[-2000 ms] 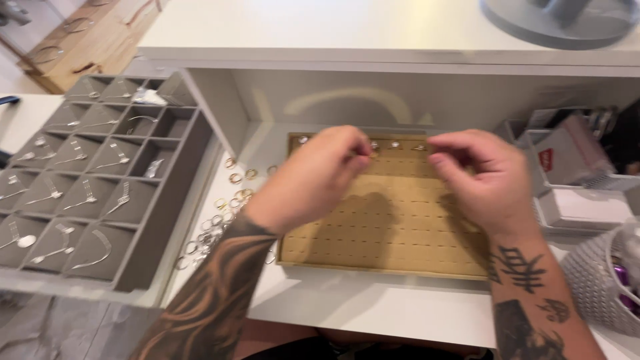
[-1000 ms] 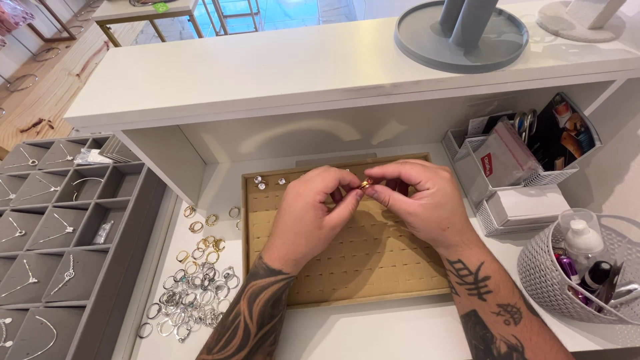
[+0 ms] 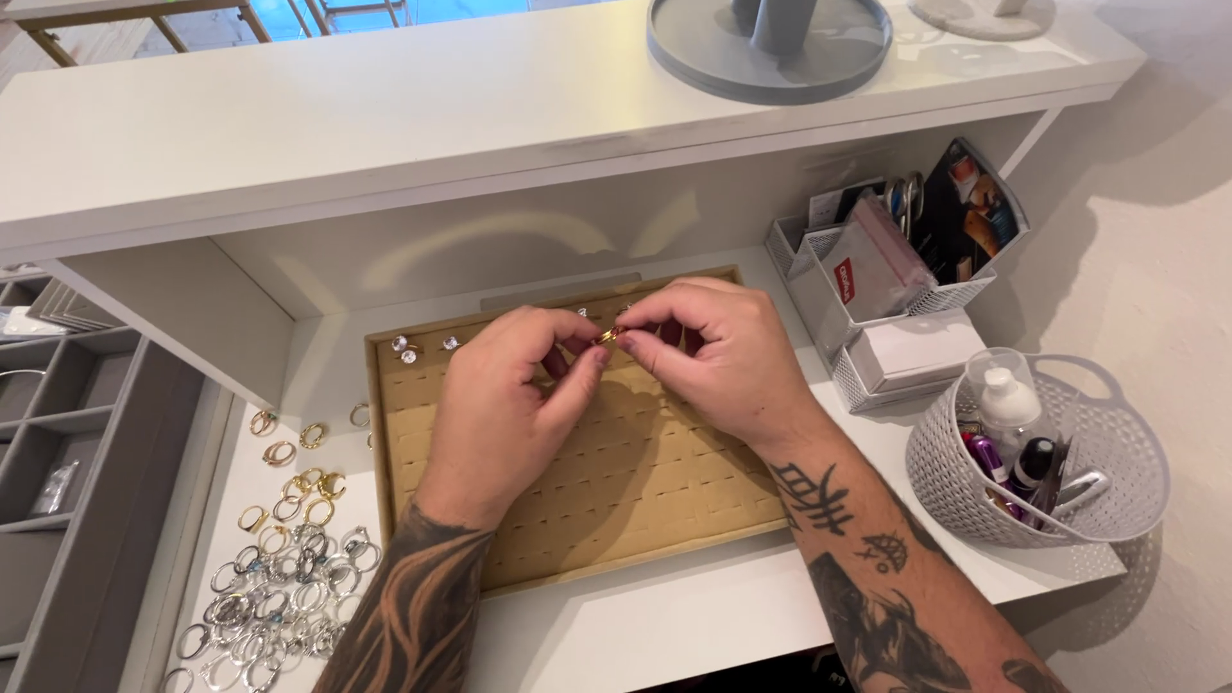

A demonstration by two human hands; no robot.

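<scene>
Between my two hands, above the upper part of a tan slotted ring tray [image 3: 616, 481], is a small gold-coloured ring [image 3: 608, 336]. My left hand [image 3: 515, 395] pinches it from the left with thumb and fingertips, and my right hand [image 3: 717, 356] pinches it from the right. Several rings with clear stones [image 3: 450, 343] stand in the tray's top rows, some partly hidden behind my fingers. Left of the tray, silver-coloured rings [image 3: 308, 597] lie in a loose pile, with gold-coloured rings [image 3: 313, 435] spread above them.
A grey compartment tray [image 3: 87, 462] stands at the left. A raised white shelf [image 3: 385, 125] runs behind, bearing a round grey stand [image 3: 770, 58]. At the right are a mesh organizer [image 3: 828, 289] with papers, a white box [image 3: 919, 351] and a woven basket [image 3: 1039, 481] with bottles.
Both hands, apart over the tray two seconds ago, have come together, and the gold-coloured ring shows between them. The view has shifted right.
</scene>
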